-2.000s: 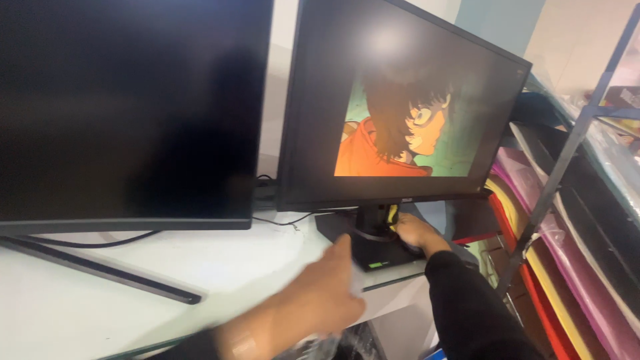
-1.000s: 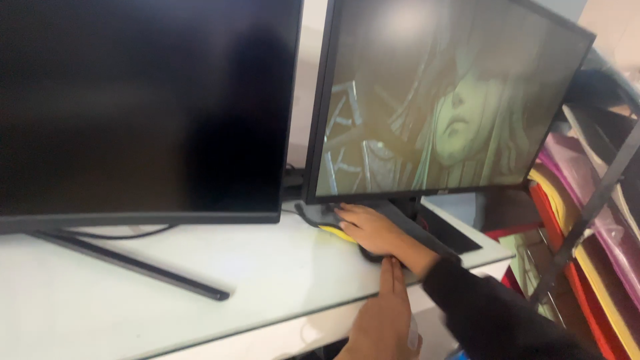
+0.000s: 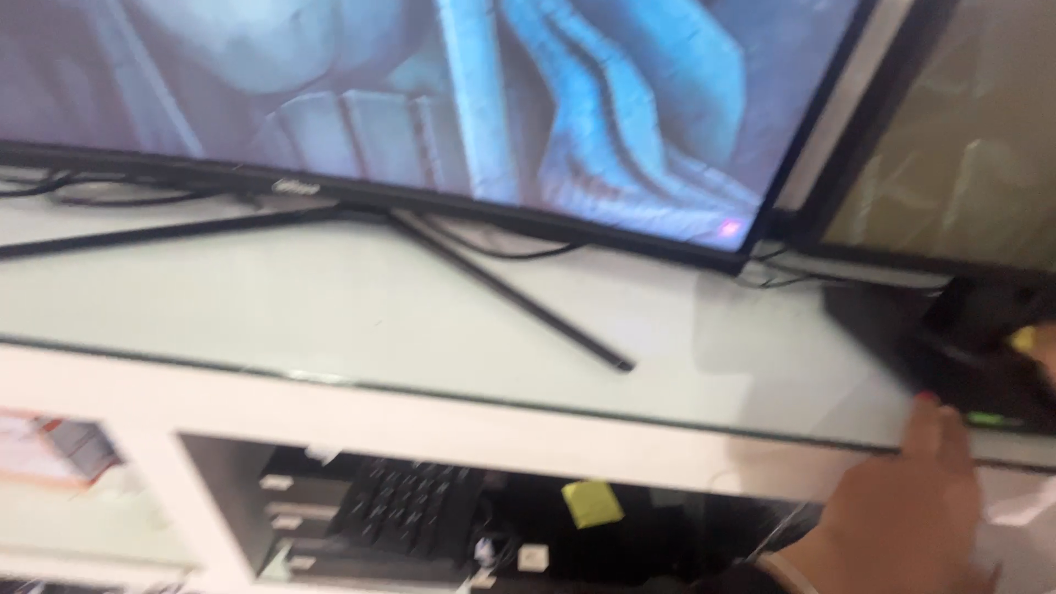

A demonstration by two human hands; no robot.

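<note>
My left hand (image 3: 907,503) reaches up at the lower right, its extended fingertips at the front corner of a black monitor base (image 3: 891,330). Nothing shows in its grasp. Only a sliver of my right hand (image 3: 1048,353) is visible at the right edge, over the same base. Against its fingers is a yellow cloth-like piece (image 3: 1024,339), mostly out of frame. The right monitor (image 3: 949,173) stands above the base. To the left, a larger lit monitor (image 3: 412,99) stands on thin splayed legs (image 3: 511,293).
A glass-topped white desk (image 3: 495,330) carries both monitors, with black cables (image 3: 528,252) behind them. Below its front edge, an open shelf holds a black keyboard (image 3: 404,503), a yellow note (image 3: 592,503) and dark boxes with small labels.
The view has swung far to the left. The left monitor, dark before, now shows a bluish picture. My right hand, fully visible earlier, is mostly outside the frame.
</note>
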